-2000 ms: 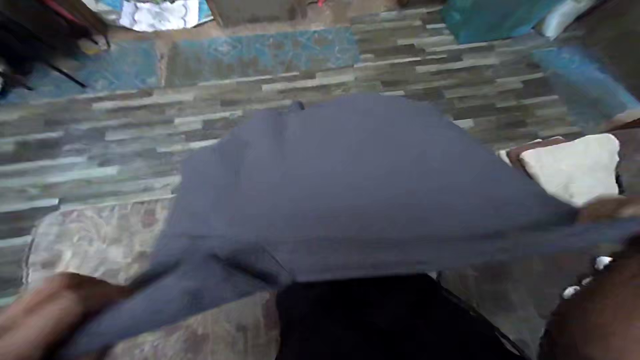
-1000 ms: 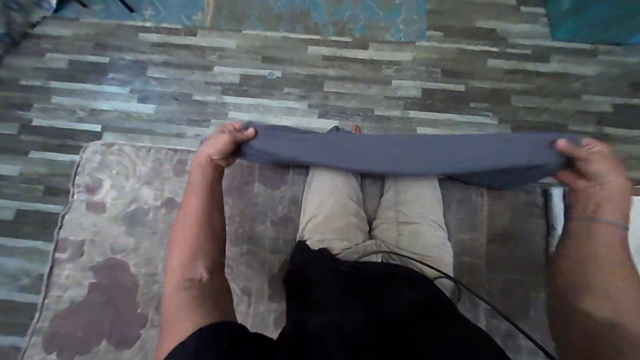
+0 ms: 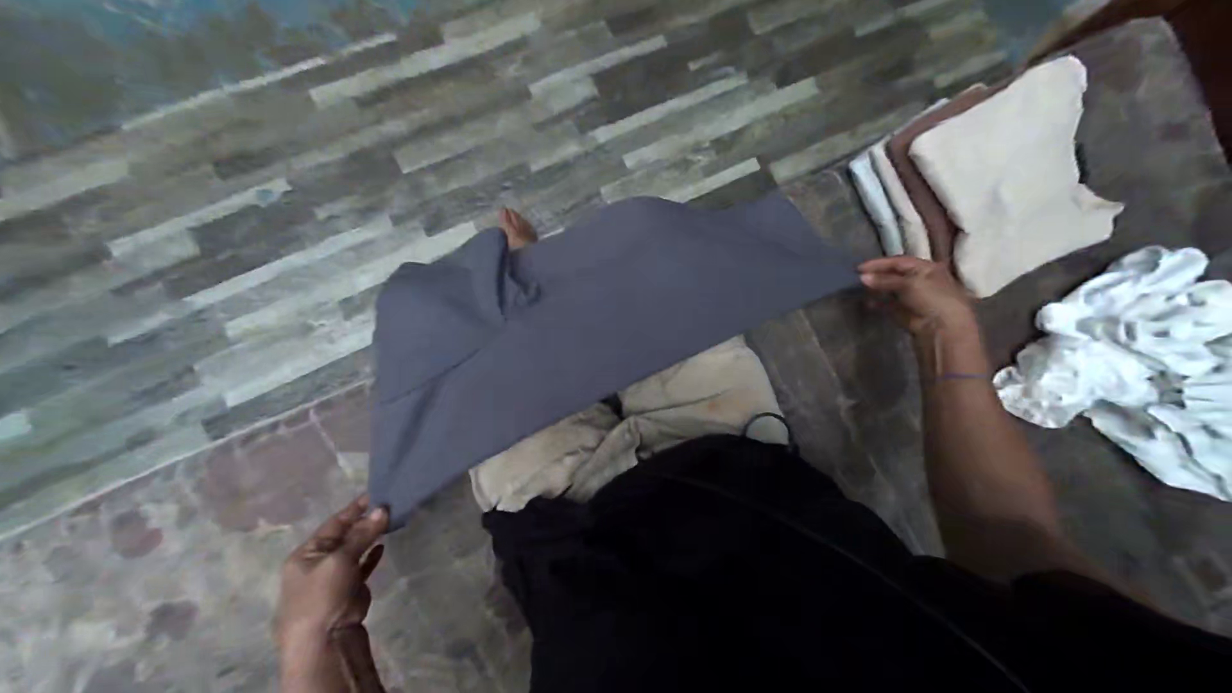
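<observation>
A grey cloth garment (image 3: 597, 318) is stretched between my two hands, above my lap and knees. My left hand (image 3: 332, 568) pinches its lower left corner between thumb and fingers. At the right end, my right hand (image 3: 919, 294) grips the other corner. The cloth has a fold and a small bunched spot near its upper left part, and it hides most of my legs. Beige trousers (image 3: 703, 390) show below its near edge.
A patterned mattress or padded seat (image 3: 221, 587) lies under me. Right of my right hand are a stack of folded cloths, cream on top (image 3: 1011, 173), and a crumpled white cloth (image 3: 1155, 356). Wood-look flooring (image 3: 289, 221) and a blue patterned mat (image 3: 173, 48) lie beyond.
The grey cloth was a narrow band a second ago and now hangs broader between my hands. My left hand is lower, nearer my body. The view has turned, bringing the cloths at right into sight.
</observation>
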